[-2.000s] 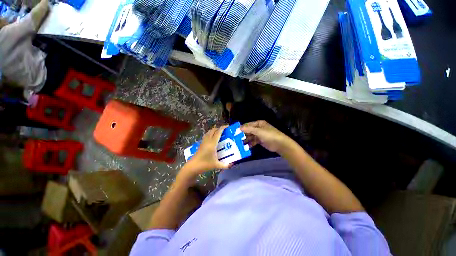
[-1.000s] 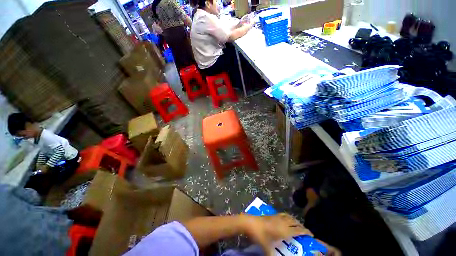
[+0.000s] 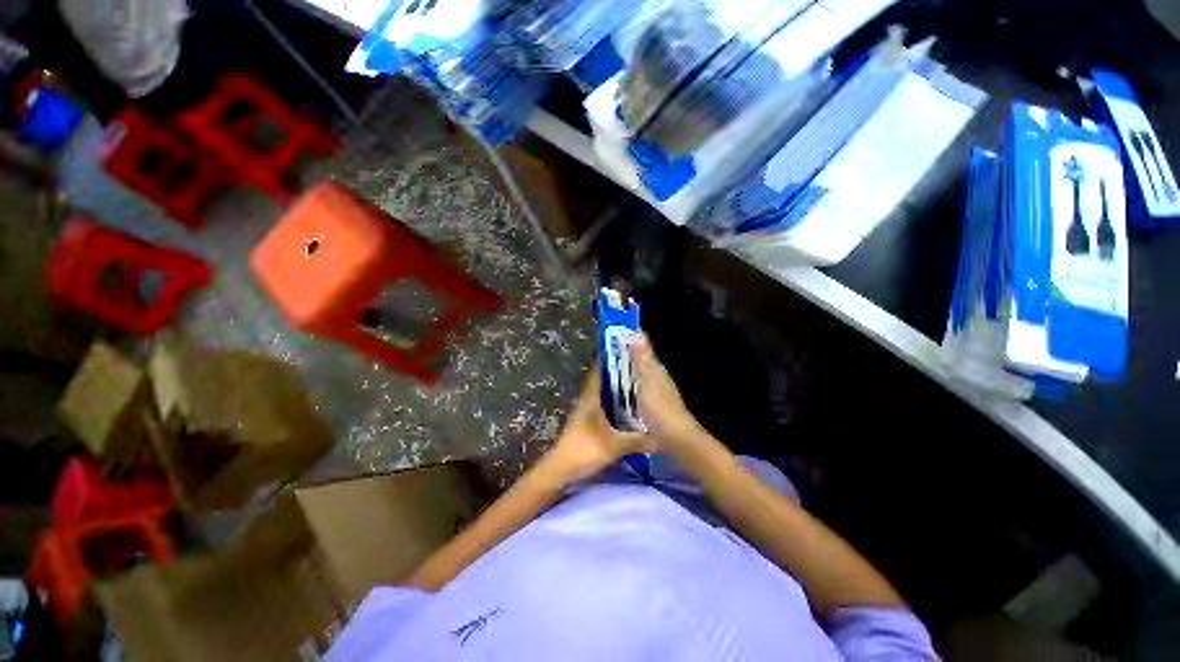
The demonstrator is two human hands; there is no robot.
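Observation:
A blue-and-white retail box [image 3: 621, 356] is held upright in front of my lap, between my two hands. My left hand [image 3: 589, 431] grips its left side and lower part. My right hand [image 3: 661, 395] presses along its right side. The box's lower end shows below the hands. Fingers on the far side are hidden. Fanned stacks of flat cartons [image 3: 848, 168] lie along the table edge. A smaller pile of retail boxes [image 3: 1068, 246] with a picture of two dark connectors lies farther right.
The white-edged table [image 3: 893, 318] curves from upper left to lower right. An orange stool [image 3: 320, 255] stands on the littered floor to the left, with several red stools beyond it. Open brown cartons [image 3: 233, 420] stand at lower left. A person's light clothing shows at the upper left.
The view swung left and up, then back down to my lap. The box was slanted between my hands two seconds ago; now it is upright with both palms along its sides.

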